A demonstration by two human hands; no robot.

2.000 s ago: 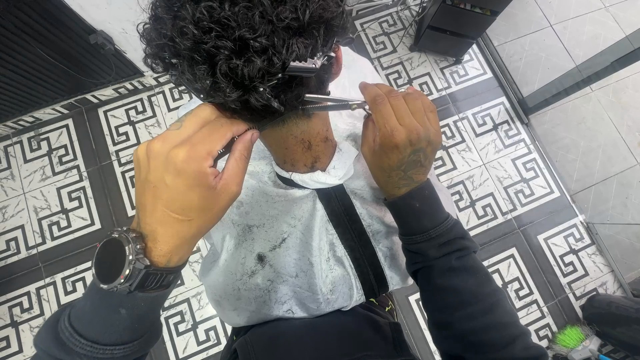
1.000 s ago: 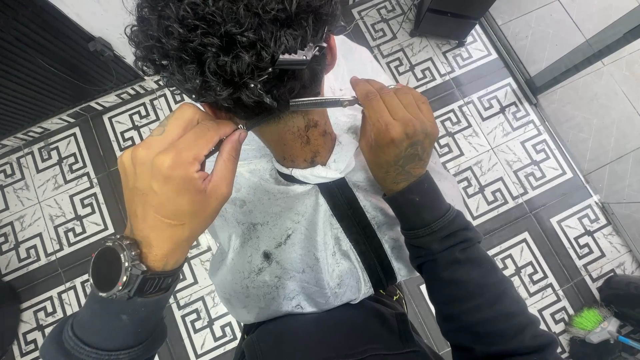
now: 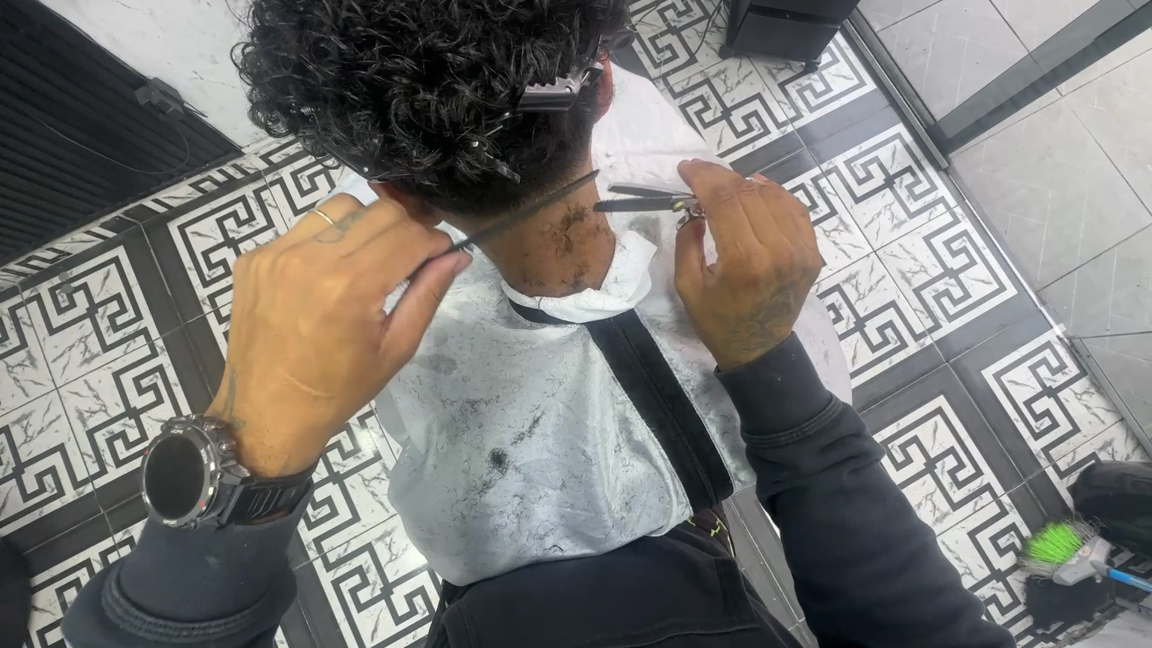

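Note:
My left hand (image 3: 324, 315) is shut on a thin dark comb (image 3: 531, 207), which slants up to the right across the nape of a seated person. To the right of the neck, my right hand (image 3: 747, 261) holds hair scissors (image 3: 648, 199) with the blades parted, pointing left and clear of the hair. Dark curly hair (image 3: 396, 99) covers the person's head, and a hair clip (image 3: 551, 94) sits in it near the right ear. Hair clippings lie on the neck (image 3: 558, 252), the white neck strip (image 3: 594, 304) and the silvery cape (image 3: 531, 432), which has a black band (image 3: 661, 405).
A black cabinet (image 3: 783, 31) stands on the patterned tile floor at the top right. At the lower right is a brush with green bristles (image 3: 1055, 544) beside a dark object. A dark ribbed panel (image 3: 81, 126) is at the upper left, and a sliding-door track (image 3: 900, 90) runs along the right.
The scissors, whose blades lay closed at the nape one second ago, have moved right off the hair and parted. The comb now shows at a slant across the neck.

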